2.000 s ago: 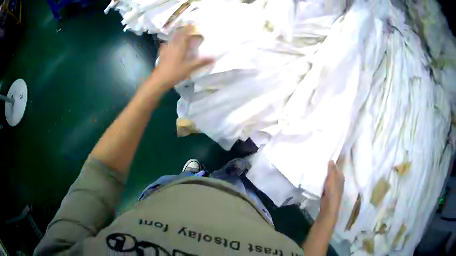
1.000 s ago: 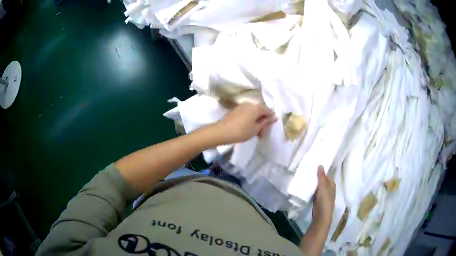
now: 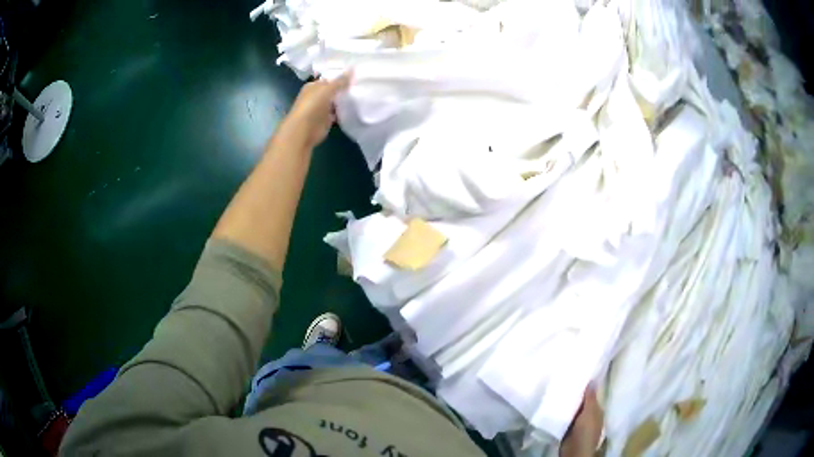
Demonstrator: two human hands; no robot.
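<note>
White garment pieces [image 3: 500, 178] lie heaped in long overlapping folds from the upper middle to the lower right. My left hand [image 3: 323, 105] is at the heap's upper left edge, its fingers closed on a white piece stretched rightward from it. My right hand [image 3: 585, 430] is low in view, partly cut off by the bottom edge, its thumb against the near edge of the white pieces; its other fingers are hidden beneath. A tan bundle ticket [image 3: 416, 245] lies on the fabric near the left edge. The surface under the heap is hidden.
More tan tickets [image 3: 643, 437] lie at the lower right of the heap. Glossy green floor [image 3: 178, 152] is at left, with a round white base [image 3: 47, 121]. My shoe [image 3: 323, 331] shows below the heap. A mottled, cream-coloured pile [image 3: 775, 152] runs along the right.
My left hand has moved from over the middle folds to the upper left edge, pulling a white piece. A tan ticket now shows near the left edge. My right hand appears lower in view.
</note>
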